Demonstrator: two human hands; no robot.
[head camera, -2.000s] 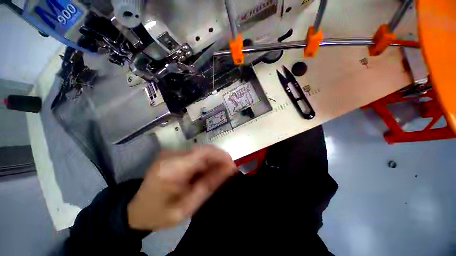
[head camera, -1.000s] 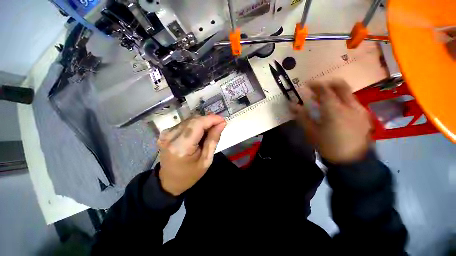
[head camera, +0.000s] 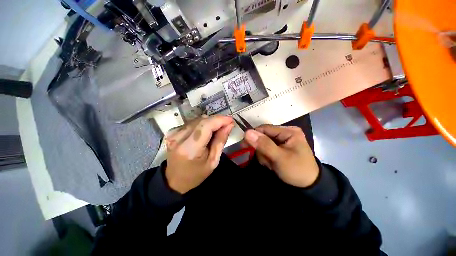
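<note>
My left hand (head camera: 192, 152) has thumb and forefinger pinched together in front of the machine's open looper cover (head camera: 237, 87). A very fine sewing thread seems to run up from the fingertips, barely visible. My right hand (head camera: 287, 155) holds the black thread snips (head camera: 243, 122), pointed blades towards the left fingertips. The blade tips are close beside the pinch; whether they touch the thread cannot be told. The snips' body is hidden in the hand. The overlock's needle area (head camera: 162, 47) is behind, above the dark looper cavity (head camera: 205, 70).
Grey fabric (head camera: 125, 155) lies left of the machine. A shiny rod (head camera: 325, 37) with orange clips crosses behind the ruler-marked table (head camera: 320, 82). A large orange disc (head camera: 425, 65) is at right. A red stool (head camera: 385, 117) stands below. A dark spool (head camera: 15, 88) is at far left.
My right hand came into view, took the snips from the table and moved left to my left hand. My left hand moved up to the table's front edge and stays pinched.
</note>
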